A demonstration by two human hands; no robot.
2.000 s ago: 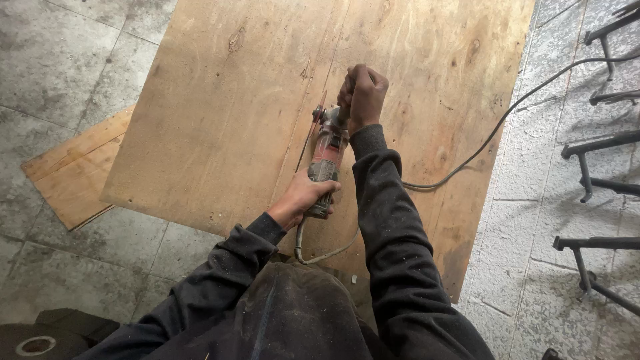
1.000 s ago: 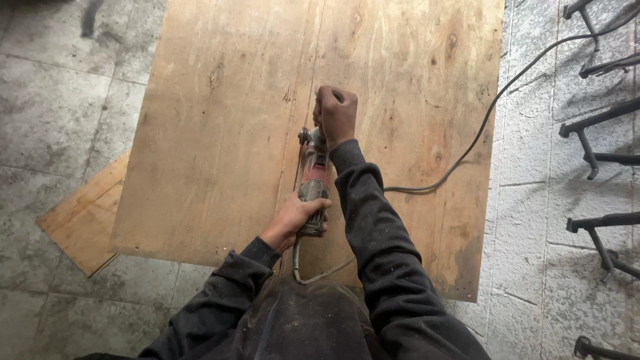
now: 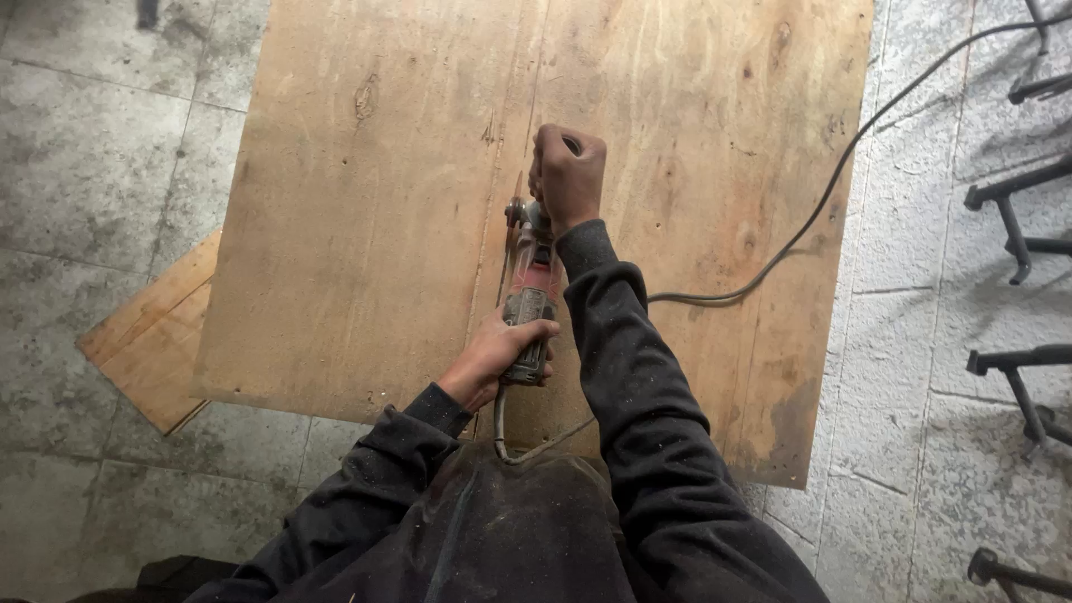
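An angle grinder (image 3: 533,276) with a red and dark body lies lengthwise over a large plywood sheet (image 3: 402,209), its thin disc upright on the left of the head. My left hand (image 3: 507,352) is wrapped around the rear of the grinder's body, thumb on top. My right hand (image 3: 571,172) is closed in a fist at the grinder's head, apparently around a side handle that the fingers mostly hide. A thin straight groove runs along the sheet in line with the disc. Whether the disc touches the wood cannot be told.
The grinder's power cord (image 3: 729,295) loops near my lap and runs over the sheet to the upper right. A smaller plywood piece (image 3: 159,335) lies at the left, partly under the sheet. Dark metal legs (image 3: 1017,222) stand along the right side on the tiled floor (image 3: 84,193).
Over the last two seconds both hands and the grinder have come back along the groove, toward my body. The grip of each hand looks the same. The view has shifted somewhat.
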